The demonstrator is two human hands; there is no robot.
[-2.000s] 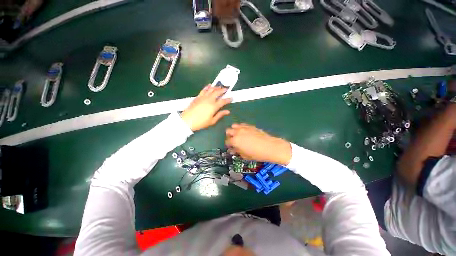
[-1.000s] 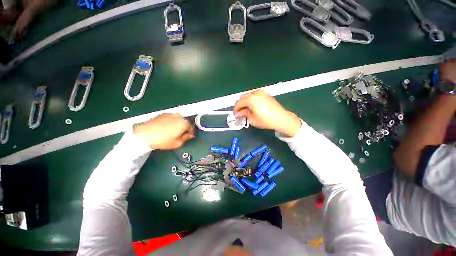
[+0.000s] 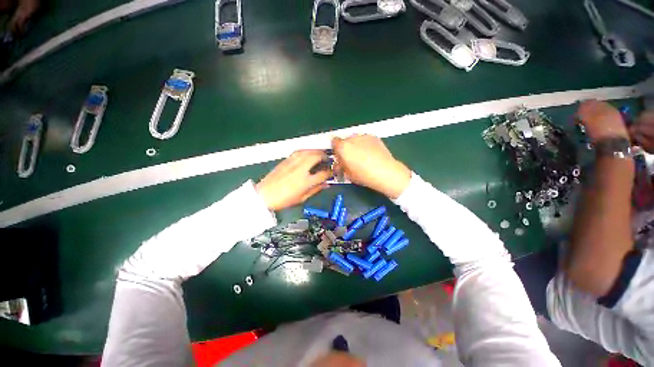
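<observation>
A light device housing (image 3: pixel 339 180) lies at the near edge of the white strip, mostly hidden under my hands. My left hand (image 3: pixel 297 178) is on its left side, fingers bent over it, with something small and dark at the fingertips. My right hand (image 3: pixel 368 165) grips its right part. Both hands touch or nearly touch. Just below lies a pile of blue batteries (image 3: pixel 358 262), grey-green circuit boards (image 3: pixel 331 240) and dark lead wires (image 3: pixel 283 244).
Filled housings (image 3: pixel 172 104) with blue ends stand at left beyond the white strip (image 3: pixel 215 156). Empty housings (image 3: pixel 459 51) lie at the far right. A neighbour's arm (image 3: pixel 602 193) and component pile (image 3: pixel 534 150) are at right. A black object (image 3: pixel 29 272) is at left.
My left hand has moved right onto the housing, which the hands now mostly cover. The housings beyond the strip have shifted left. The neighbour's hand has moved towards their pile.
</observation>
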